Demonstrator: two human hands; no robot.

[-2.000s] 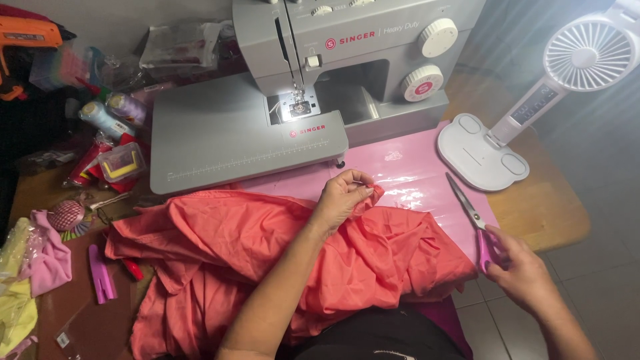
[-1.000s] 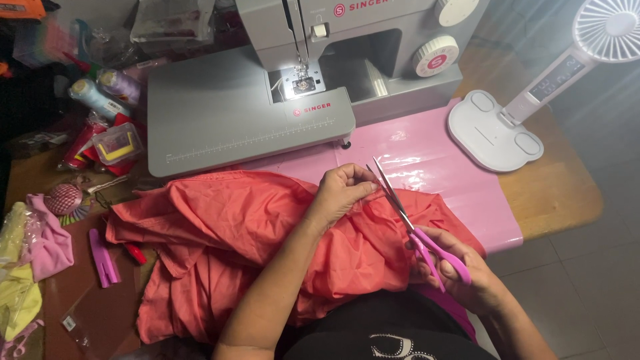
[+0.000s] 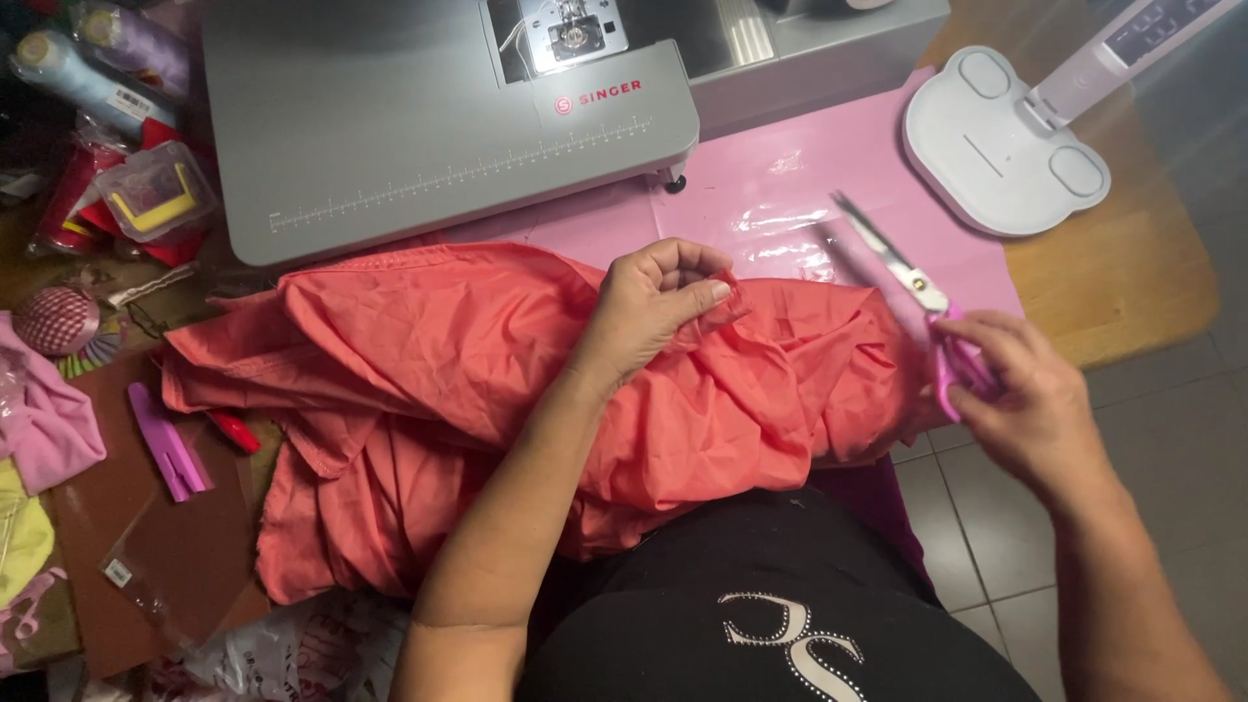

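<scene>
Coral-red fabric (image 3: 468, 361) lies bunched across the table's front edge and over the lap. My left hand (image 3: 658, 307) pinches an edge of it between thumb and fingers near the middle. At the right, my right hand (image 3: 1024, 400) holds scissors (image 3: 916, 283) by their pink handles, the blades pointing up and left, close together and slightly blurred. The scissors are apart from the fabric edge in my left hand. Behind the fabric stands a grey Singer sewing machine with its extension table (image 3: 458, 146); the needle area (image 3: 575, 34) is lit.
A pink plastic sheet (image 3: 838, 146) lies under the fabric. A white lamp base (image 3: 1004, 146) stands at the back right. At the left are thread spools (image 3: 88, 83), a clear box (image 3: 156, 190), a checkered pincushion (image 3: 58, 320), a magenta tool (image 3: 166, 439) and pink cloth (image 3: 44, 409).
My right hand has moved the scissors in beside my left hand, then back out to the right. My left hand keeps its pinch on the fabric. The view has tilted down.
</scene>
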